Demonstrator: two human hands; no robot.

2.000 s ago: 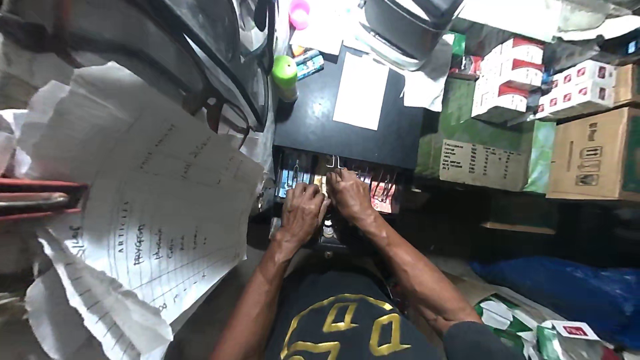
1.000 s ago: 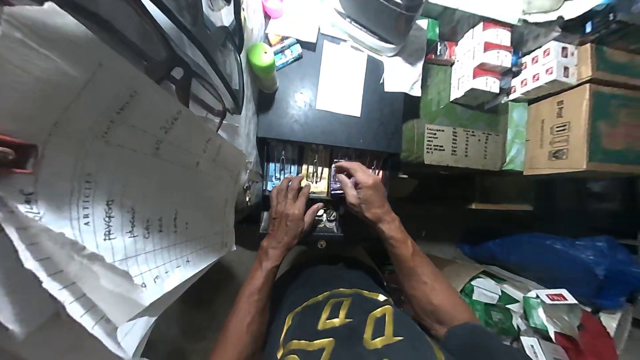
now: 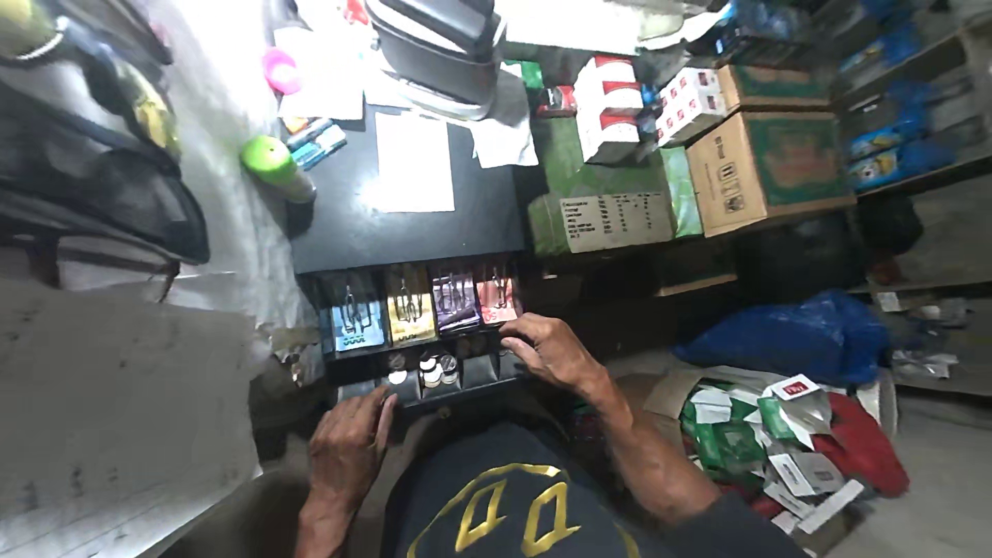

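Note:
An open black cash drawer (image 3: 457, 397) juts out below a dark cabinet top. Four note slots hold blue banknotes (image 3: 359, 322), yellow banknotes (image 3: 411, 306), purple banknotes (image 3: 456, 298) and red banknotes (image 3: 497, 298), each beneath a wire clip. Coins (image 3: 438, 370) lie in the cups in front. My left hand (image 3: 350, 434) rests at the drawer's front left edge, beside the coin cups, with nothing seen in it. At the right end, my right hand (image 3: 546, 349) has its thumb and forefinger apart by the red notes and the rightmost cup; no object shows between them.
White paper (image 3: 415, 163), a green-capped bottle (image 3: 277, 167) and a black machine (image 3: 438, 58) stand on the dark top (image 3: 333, 240). Cardboard boxes (image 3: 736, 174) and small white-red boxes (image 3: 608, 108) are at right. A large handwritten sheet (image 3: 124, 403) hangs at left; packaging waste (image 3: 728, 434) fills a box lower right.
My hands have moved apart from over the middle of the drawer: the left to its front left edge, the right to its right end. The notes and coins are now uncovered.

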